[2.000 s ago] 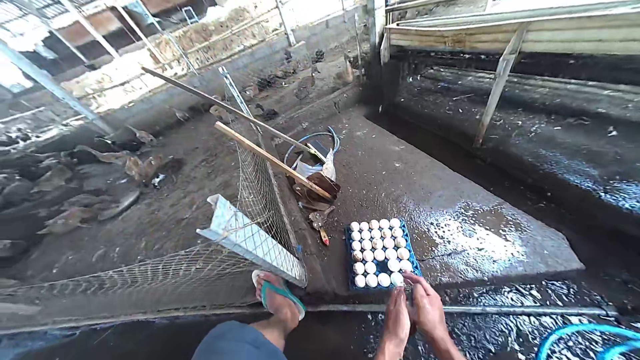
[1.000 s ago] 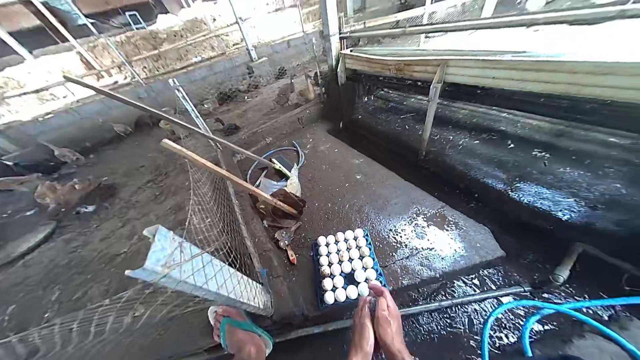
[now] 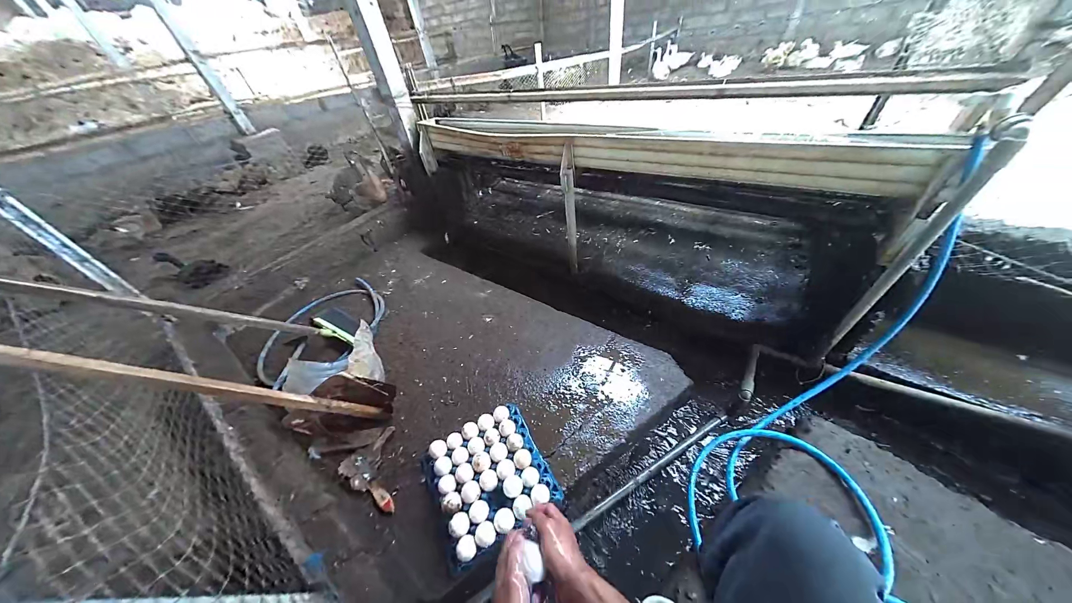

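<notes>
A blue plastic egg tray (image 3: 546, 479) filled with white eggs (image 3: 488, 480) sits on the wet concrete floor. One cell near its lower middle has no egg. At the tray's near edge my two wet hands are close together around a white egg (image 3: 531, 561). My left hand (image 3: 509, 571) lies along the egg's left side. My right hand (image 3: 563, 548) covers its right side and top. Which hand bears the egg's weight cannot be told.
Wooden-handled tools (image 3: 193, 383) and a coiled grey-blue hose (image 3: 272, 335) lie left, beside netting (image 3: 142, 469). A bright blue hose (image 3: 837, 368) loops at right near a metal pipe (image 3: 653, 469). Behind stands a long trough (image 3: 712, 159); white birds (image 3: 825, 54) are beyond.
The view has swung to the right, showing more of the trough and the blue hose. Between my hands an egg now shows plainly. The tray remains on the floor.
</notes>
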